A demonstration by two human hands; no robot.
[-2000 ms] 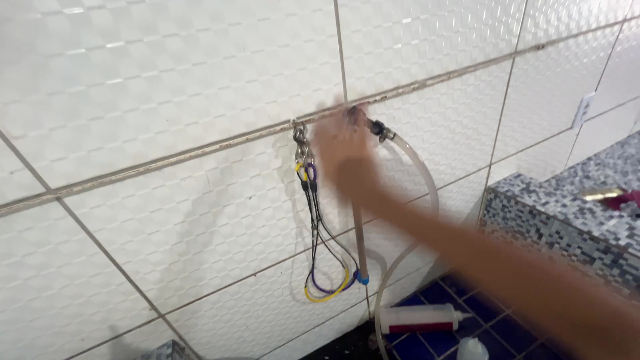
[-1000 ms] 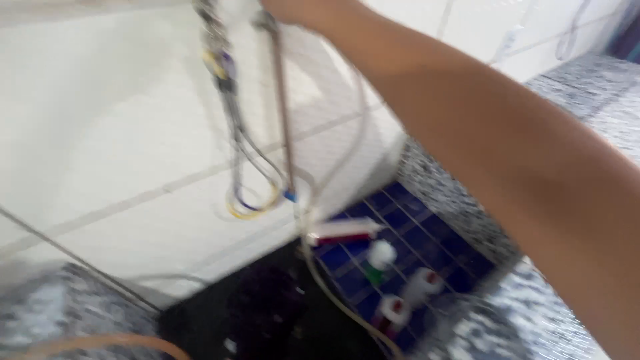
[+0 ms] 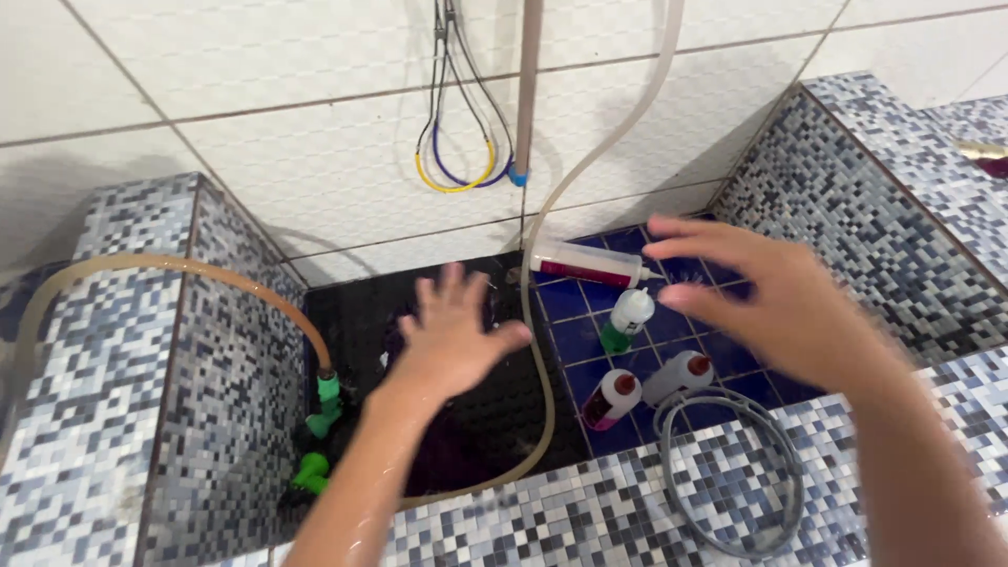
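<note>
My left hand (image 3: 450, 339) is spread with nothing in it, above a black mat (image 3: 488, 425) in the tiled basin. Part of a dark purple mass on the mat shows behind its fingers. Over the blue tiles, my right hand (image 3: 756, 291) is empty, thumb and fingers apart. Its fingertips are near a clear bottle with a dark red label (image 3: 591, 265), which lies on its side. Below stand a bottle with green liquid (image 3: 627, 321) and two bottles with brown caps, one with a pinkish base (image 3: 612, 399), the other whitish (image 3: 676, 376).
A brownish hose (image 3: 228, 276) crosses the left mosaic wall (image 3: 102, 378) to a green fitting (image 3: 327, 394). A clear hose (image 3: 543, 354) runs down across the mat. A grey coiled tube (image 3: 797, 472) rests on the front ledge. Looped cords (image 3: 457, 187) hang beside a pipe (image 3: 528, 87).
The hand that was up at the wall tap has come away from it. Both hands now show over the basin. The view has swung down a lot.
</note>
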